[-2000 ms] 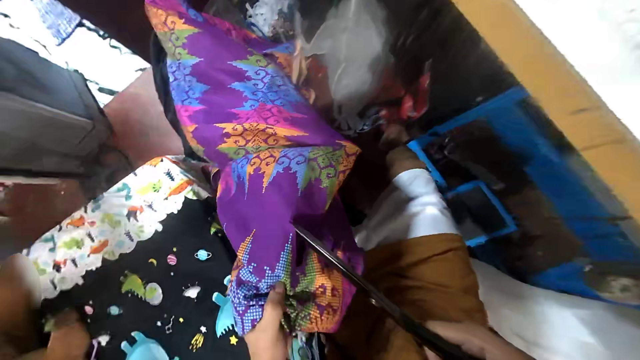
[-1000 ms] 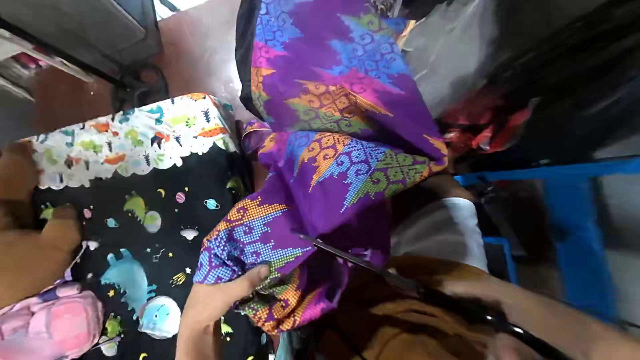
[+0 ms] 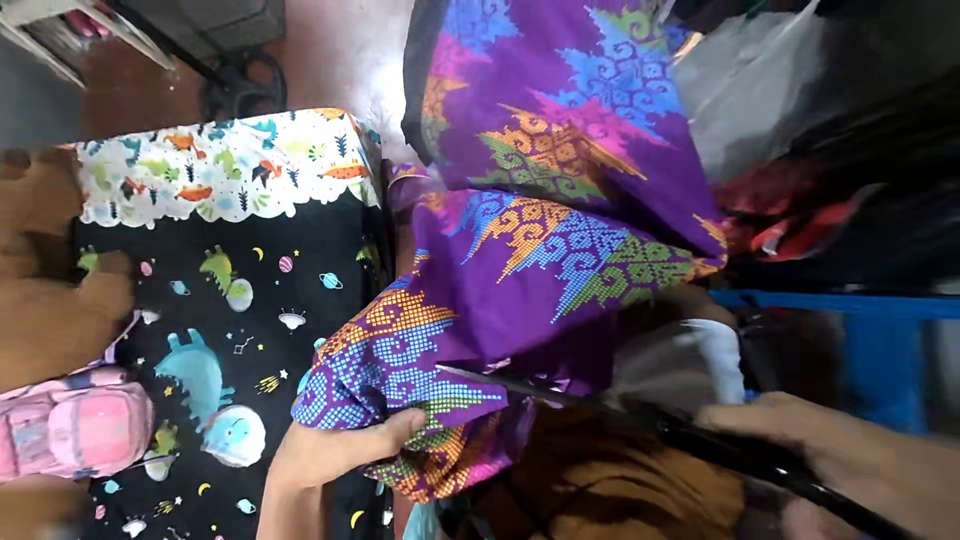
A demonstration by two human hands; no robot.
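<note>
A purple patterned fabric [image 3: 510, 300] with blue, orange and green motifs drapes across the middle of the view, over my lap. My left hand [image 3: 337, 450] grips its bunched lower left part, thumb on top. In my right hand [image 3: 810, 450] is a pair of black-handled scissors [image 3: 675, 435], blades pointing left. The blade tips lie at the fabric, a little above and right of my left thumb. How far the blades are apart cannot be told.
Left stands a surface with a black, dinosaur-print cover [image 3: 292, 285]. A pink miniature backpack [image 3: 97, 427] lies there, beside another person's hand [image 3: 60, 300]. A blue frame [image 3: 840, 302], clear plastic [image 3: 750, 90] and a red item [image 3: 802, 225] are at right; a black wheel [image 3: 244, 82] is at upper left.
The view has swung, bringing the pink backpack into sight. The scissors stay in my right hand at the fabric, and my left hand still holds the cloth.
</note>
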